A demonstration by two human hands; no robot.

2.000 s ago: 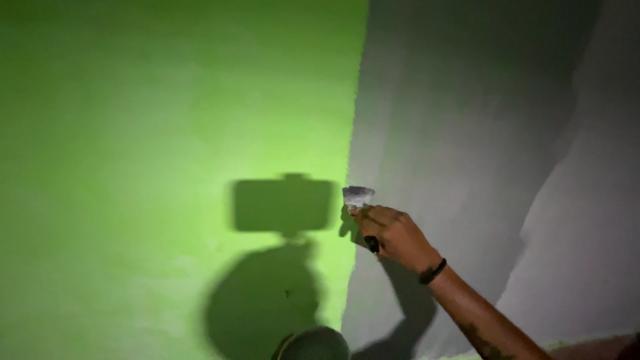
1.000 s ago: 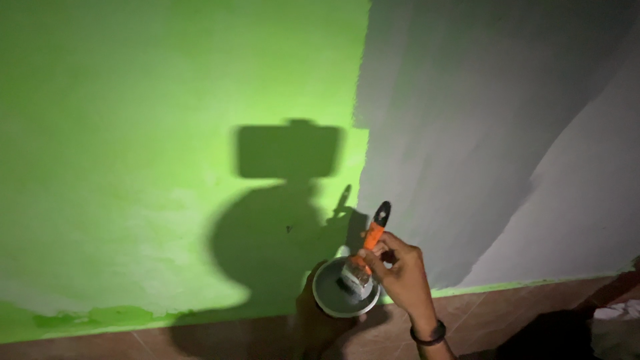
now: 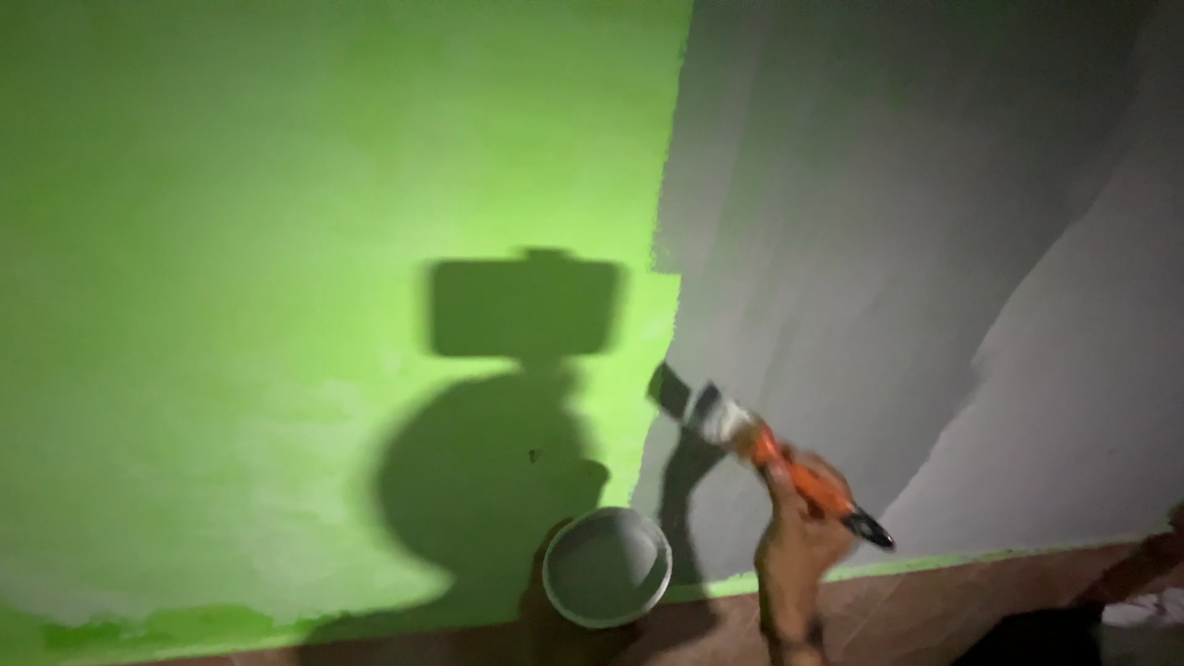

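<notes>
My right hand [image 3: 805,518] grips a paintbrush [image 3: 805,476] with an orange and black handle. Its metal ferrule and dark, paint-wet bristles point up and left, close to the grey painted part of the wall [image 3: 832,277]; whether they touch it I cannot tell. My left hand [image 3: 538,583], mostly in shadow, holds a round white-rimmed tub [image 3: 608,567] of grey paint at the bottom centre. Left of the ragged grey edge, the wall is bright green [image 3: 231,231].
A tiled floor [image 3: 888,610] runs along the wall's foot, with a green strip [image 3: 943,560] above it. Dark and whitish cloth [image 3: 1142,610] shows at the lower right. Shadows of a head and a mounted rectangular device fall on the green.
My right hand has lifted the brush out of the tub and moved it up to the right, turning the bristles toward the wall. The tub remains low in view.
</notes>
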